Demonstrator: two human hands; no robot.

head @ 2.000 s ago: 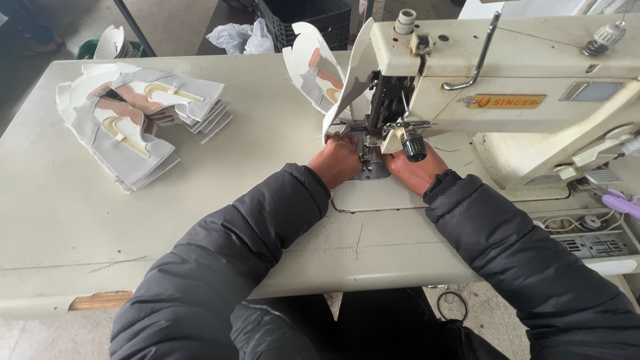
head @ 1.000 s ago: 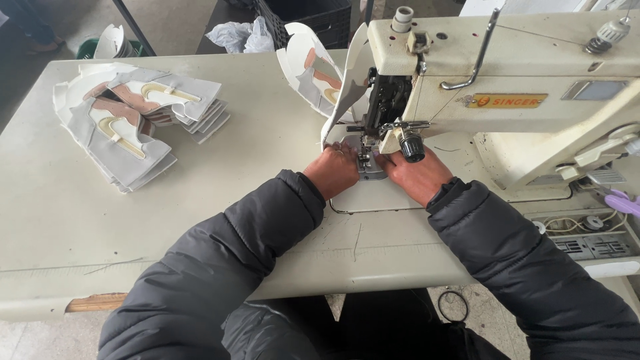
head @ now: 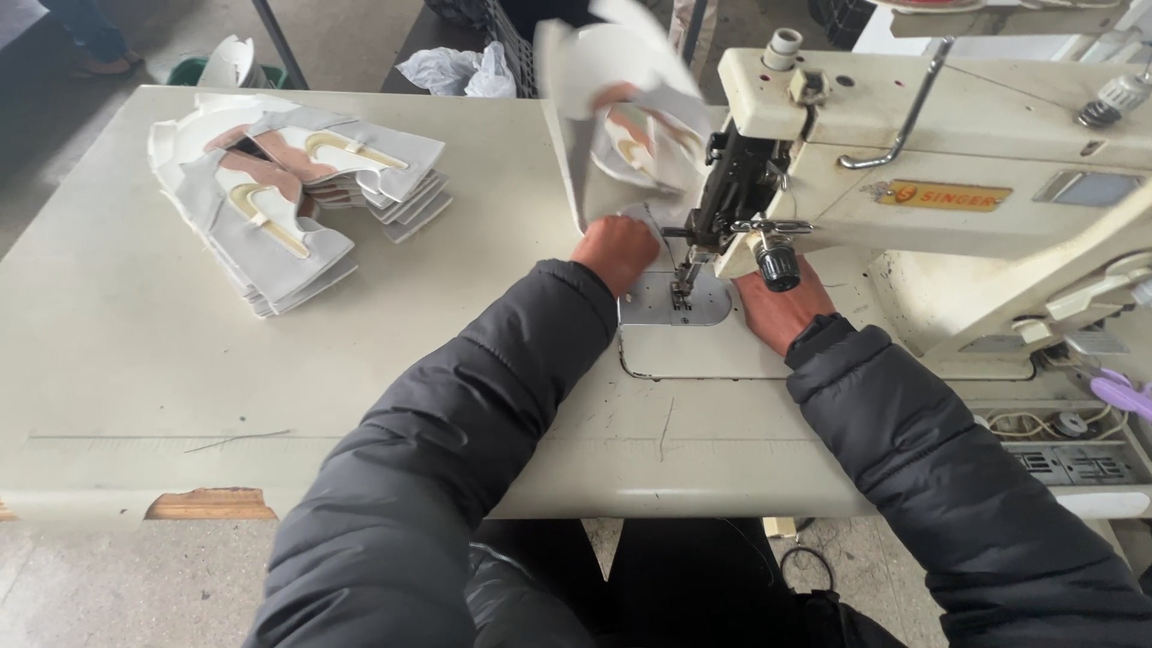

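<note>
A Singer sewing machine [head: 900, 180] stands on the table, its presser foot [head: 681, 292] in plain sight over the metal needle plate [head: 711, 310]. Left and behind the needle stands a curved white shoe upper [head: 562, 126] with pinkish-brown parts, blurred at the top. My left hand [head: 621, 250] is closed on its lower edge, left of the presser foot. My right hand [head: 787, 301] lies on the machine bed right of the needle; the tension knob and machine head hide its fingers, so its hold cannot be told. A stack of similar shoe uppers [head: 270, 193] lies on the table's left part.
Behind the table are white plastic bags [head: 459, 72], a black crate [head: 511, 40] and a green container [head: 186, 72]. Purple-handled scissors or a similar tool [head: 1120, 394] and a bobbin [head: 1069, 423] lie at the right. A person's legs [head: 88, 31] show at the far upper left.
My left hand has moved back and away from the presser foot, and the shoe upper has shifted and turned with it. The needle plate, largely covered by the hands before, is now exposed.
</note>
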